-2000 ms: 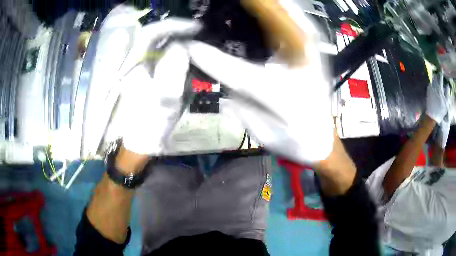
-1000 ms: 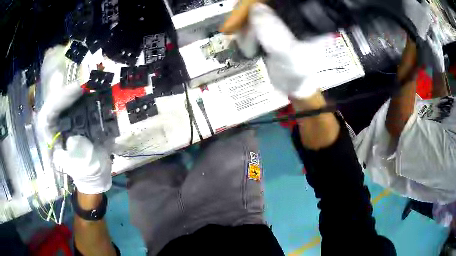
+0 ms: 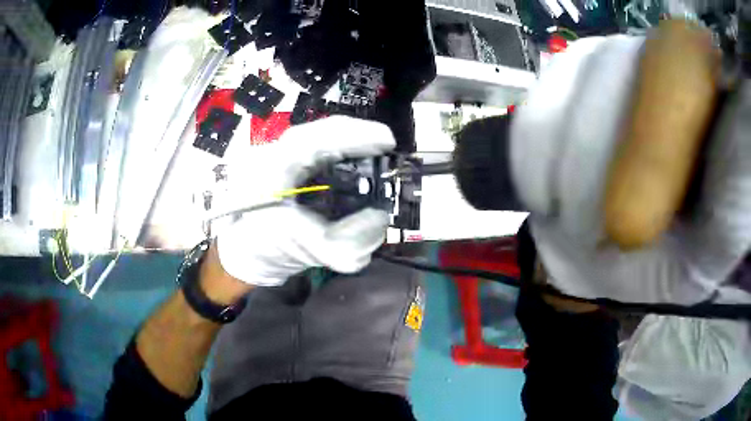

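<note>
My left hand (image 3: 300, 210), in a white glove, holds a black end cap (image 3: 350, 182) between thumb and fingers. A yellow wire (image 3: 306, 190) runs from the cap across the glove. My right hand (image 3: 613, 156), gloved with one finger bare, is large and close to the camera. It grips a black electric screwdriver (image 3: 486, 162) lying level, its tip pointing left. The thin bit (image 3: 430, 168) reaches the right side of the cap; whether it sits in a screw cannot be told.
More black plates lie scattered on the white and red bench sheet (image 3: 268, 127). Long metal profiles (image 3: 107, 123) lie at left. A white-grey box (image 3: 482, 70) stands behind the screwdriver. A black cable crosses the bench's front edge. Red stools (image 3: 473, 316) stand below. A person's white shirt (image 3: 683, 362) shows lower right.
My left hand has moved right with the black cap, to the middle. My right hand now holds the screwdriver, with its bit at the cap.
</note>
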